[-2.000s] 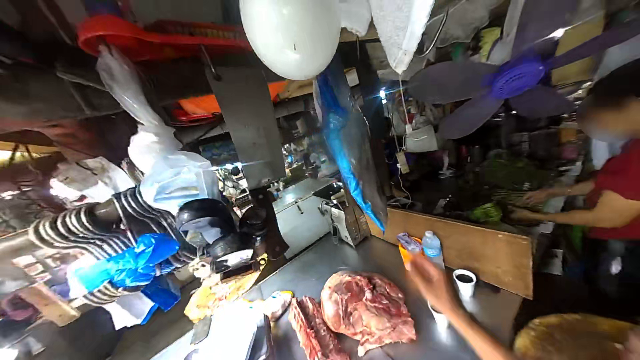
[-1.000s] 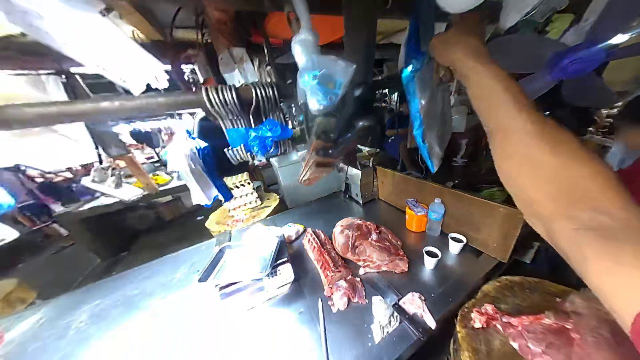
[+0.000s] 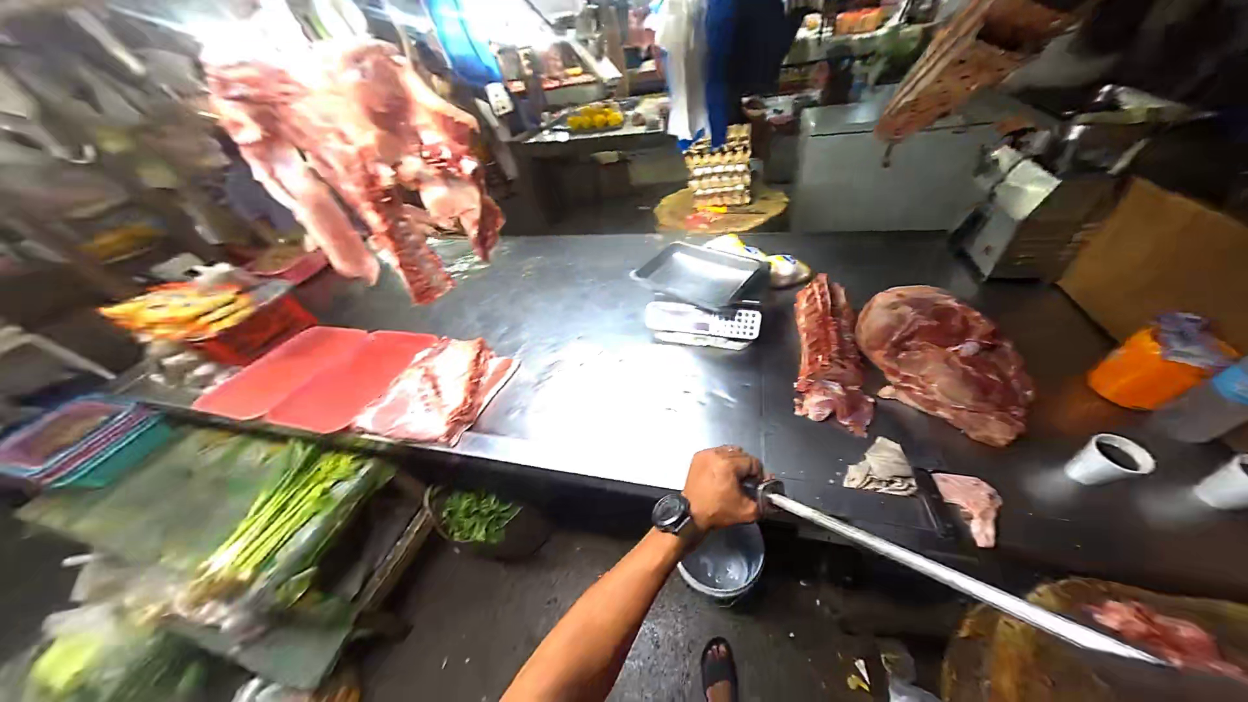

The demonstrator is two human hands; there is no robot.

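My left hand (image 3: 720, 489), with a watch on its wrist, is closed around the dark handle of a honing steel (image 3: 936, 565). The long shiny rod points down to the right, its tip over a round wooden chopping block (image 3: 1033, 624) with raw meat. My right hand is out of sight. Beyond the left hand, on the metal table (image 3: 604, 409), lie a rack of ribs (image 3: 827, 341) and a large meat cut (image 3: 941, 361). A cloth-like scrap (image 3: 880, 468) and a small pale meat piece (image 3: 970, 502) lie nearer. A digital scale (image 3: 702, 292) stands behind.
Raw meat (image 3: 361, 146) hangs at the upper left, above red trays (image 3: 312, 380) with a meat slab (image 3: 434, 390). White cups (image 3: 1110, 458) and an orange container (image 3: 1146, 370) stand at right. A bucket (image 3: 723, 561) sits below the table edge; green vegetables (image 3: 283, 507) lie left.
The right arm, raised among hanging bags one second ago, has left view. My left hand has come into view with the honing steel. The view has swung left and down.
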